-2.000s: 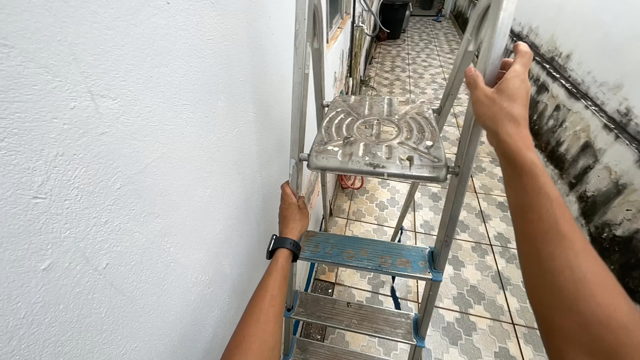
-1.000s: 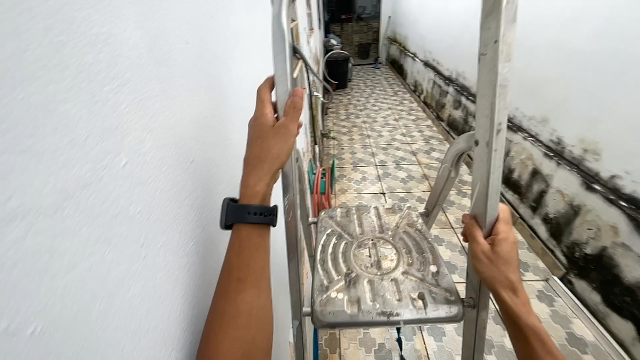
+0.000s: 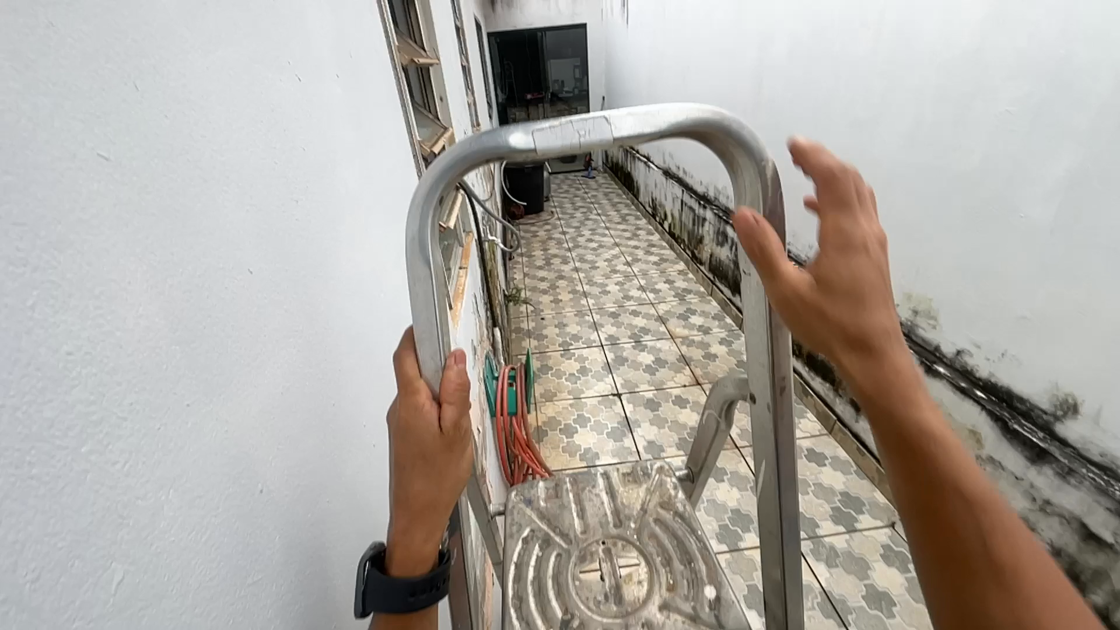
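An aluminium stepladder (image 3: 573,136) stands in front of me, its rounded top rail arching across the middle of the view. My left hand (image 3: 429,429), with a black watch at the wrist, is closed around the ladder's left upright, between it and the white wall. My right hand (image 3: 831,262) is beside the right upright with its fingers spread and raised; its thumb is close to the rail, and whether it touches cannot be told. Below the rail lies the ladder's worn metal platform (image 3: 612,560), with a round embossed pattern and paint specks. The lower steps are out of view.
A white wall (image 3: 219,262) runs close on the left, with louvred windows (image 3: 420,79). An orange hose (image 3: 516,420) hangs on a green holder. The tiled passage floor (image 3: 604,332) leads to a black bin (image 3: 527,185) and a dark doorway (image 3: 542,74). A mould-stained wall (image 3: 989,175) borders the right.
The view has risen up the ladder, and the top rail now shows. My right hand, around the right upright a second ago, has let go and is higher with fingers spread. My left hand remains on the left upright.
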